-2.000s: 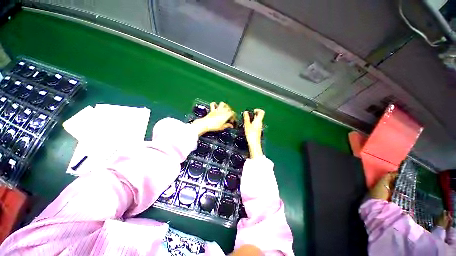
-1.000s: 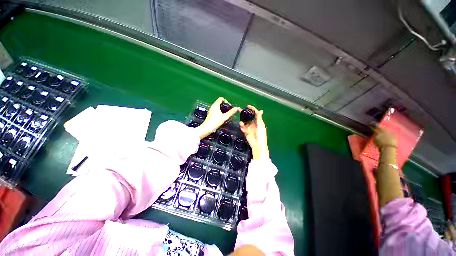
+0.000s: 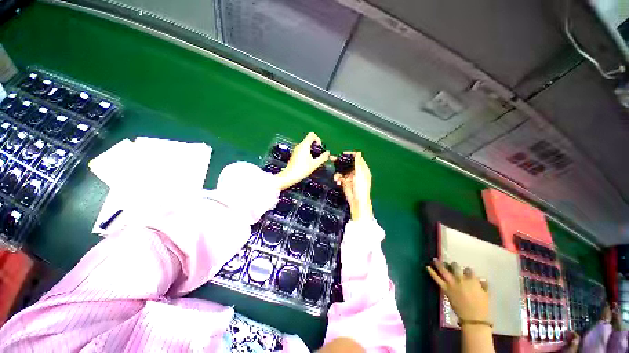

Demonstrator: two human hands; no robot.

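A clear blister tray [image 3: 282,236] with rows of round black units lies in front of me, tilted on the green bench. My left hand [image 3: 302,164] holds one round black unit [image 3: 316,148] above the tray's far end. My right hand [image 3: 355,180] holds another round black unit [image 3: 344,163] beside it. The two hands are close together. My forearms in pink sleeves hide part of the tray's sides.
White paper sheets [image 3: 159,169] with a dark pen [image 3: 111,219] lie left. Another filled tray [image 3: 50,131] is far left, a red bin [image 3: 15,281] below it. At right, a neighbour's hand [image 3: 465,293] rests on a pale board [image 3: 483,272] over a black pad [image 3: 431,231].
Both my hands have lifted slightly from the tray's pockets, now showing a unit in each. At right, the red-orange lid is down, and a pale board lies over the black pad under the neighbour's hand.
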